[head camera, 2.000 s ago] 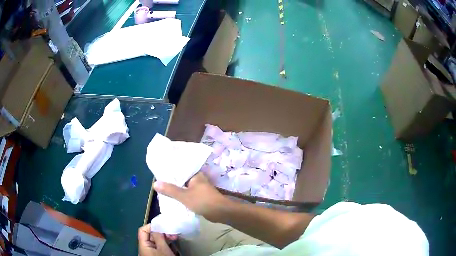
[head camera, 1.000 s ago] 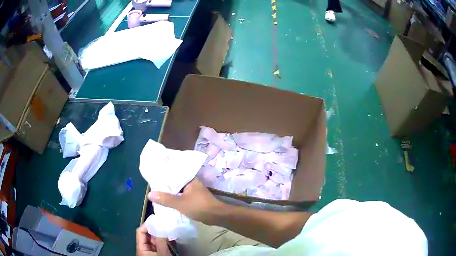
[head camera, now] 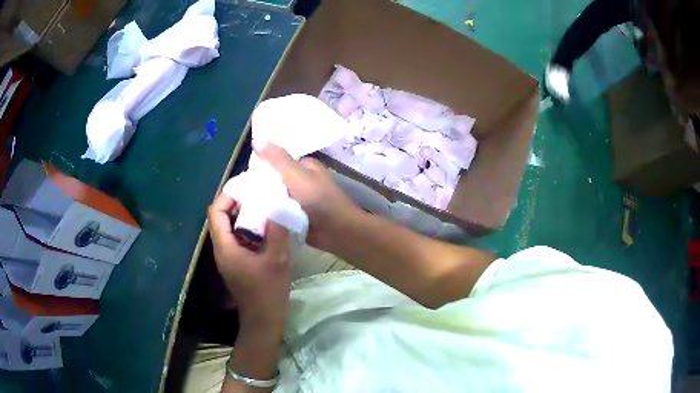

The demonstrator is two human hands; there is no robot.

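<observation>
A wrapped device (head camera: pixel 295 123) in thin white wrapping is held over the bench's edge, its bulky head pointing up. My right hand (head camera: pixel 311 192) grips it around the middle. My left hand (head camera: pixel 257 253) holds its lower end, where a dark end of the device shows out of the wrapping. More wrapped devices (head camera: pixel 153 73) lie together on the dark-green bench (head camera: pixel 180 173). The large brown carton (head camera: pixel 499 150) stands open beside the bench, holding pinkish-white bundles (head camera: pixel 407 134).
Several open white and orange retail boxes (head camera: pixel 69 238) stand at the bench's left. A small blue scrap (head camera: pixel 210 129) lies on the bench. A person's leg in dark clothing (head camera: pixel 587 34) and white shoe is at the upper right, near another brown carton (head camera: pixel 652 138).
The view has tilted down and left, showing more retail boxes. My left hand has come further into view around the device's lower end, and its dark tip now shows. A person is closer at right.
</observation>
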